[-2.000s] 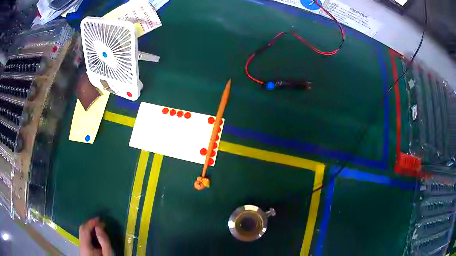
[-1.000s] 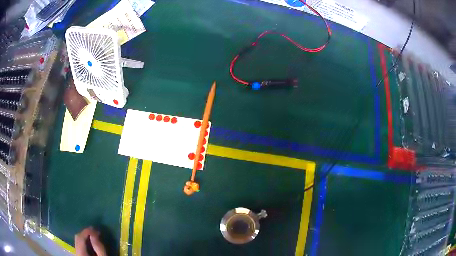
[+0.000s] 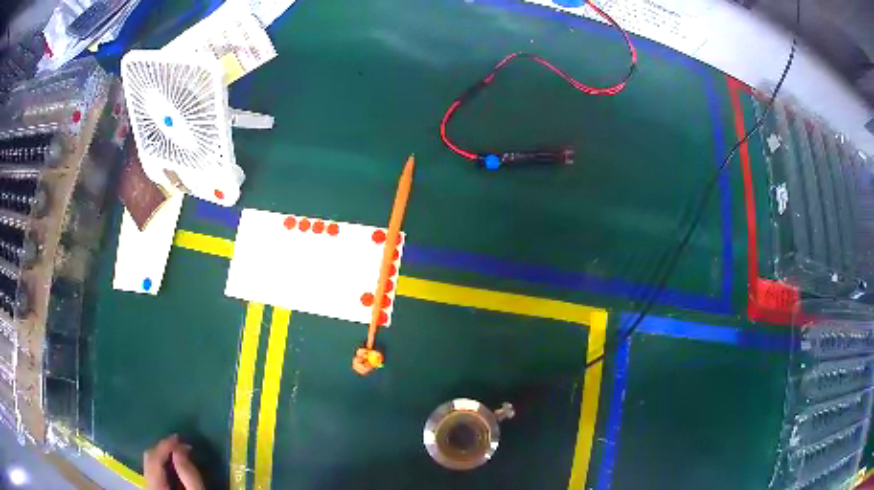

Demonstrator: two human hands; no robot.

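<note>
My left hand (image 3: 172,466) rests at the bottom left edge, cut off by the frame; only a few bent fingers show, and nothing can be seen in them. My right hand is out of view. A round metal cup (image 3: 434,438) with a small side knob stands on the green mat at bottom centre. A white card (image 3: 287,263) edged with red dots lies left of centre. An orange stick (image 3: 400,206) lies across its right end, knob towards me. Neither is touched by a hand.
A white fan (image 3: 182,124) stands upper left beside a pale slip (image 3: 146,249) and brown pad (image 3: 144,196). A red-wired probe (image 3: 527,157) lies upper centre. Trays with dark parts (image 3: 29,191) line the left; clear trays (image 3: 834,402) line the right. A thin black cable crosses the right side.
Compared with two seconds ago, the view has shifted, so the bench things appear slightly further left. My left hand stays at the bottom left edge. The bench things keep their places on the mat.
</note>
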